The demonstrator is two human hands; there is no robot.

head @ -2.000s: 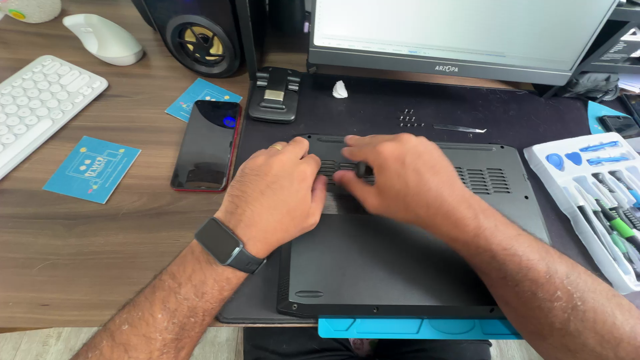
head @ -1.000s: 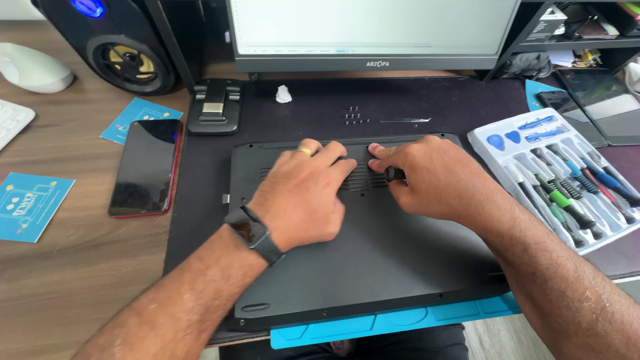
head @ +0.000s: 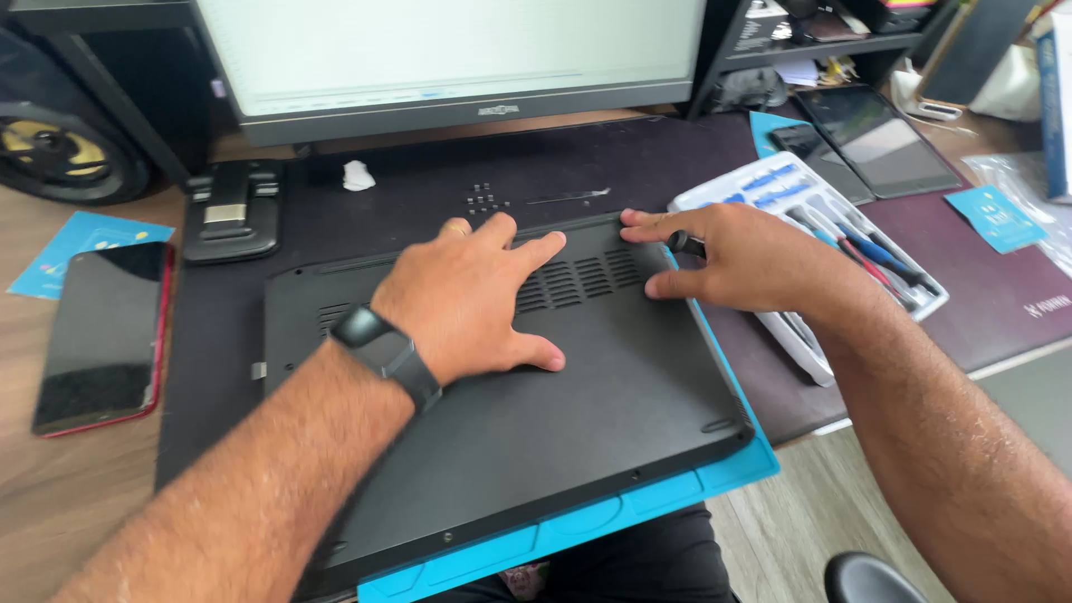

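Note:
A black laptop lies underside up, its bottom cover and vent slots facing me, on a blue mat that juts past the desk's front edge. My left hand, fingers spread, rests flat on the cover beside the vents. At the right rear corner my right hand touches the cover with fingertips and thumb, and it holds a small dark-handled tool, probably a screwdriver, mostly hidden by the palm. Behind the laptop lie several small screws and metal tweezers.
To the right is a white tool tray with screwdrivers and blue picks. A phone and a folding stand are on the left. A monitor stands behind; a tablet lies at the back right.
My right hand has moved from the vents to the laptop's right rear corner. My left hand has spread its fingers flat on the cover. The view has shifted a lot.

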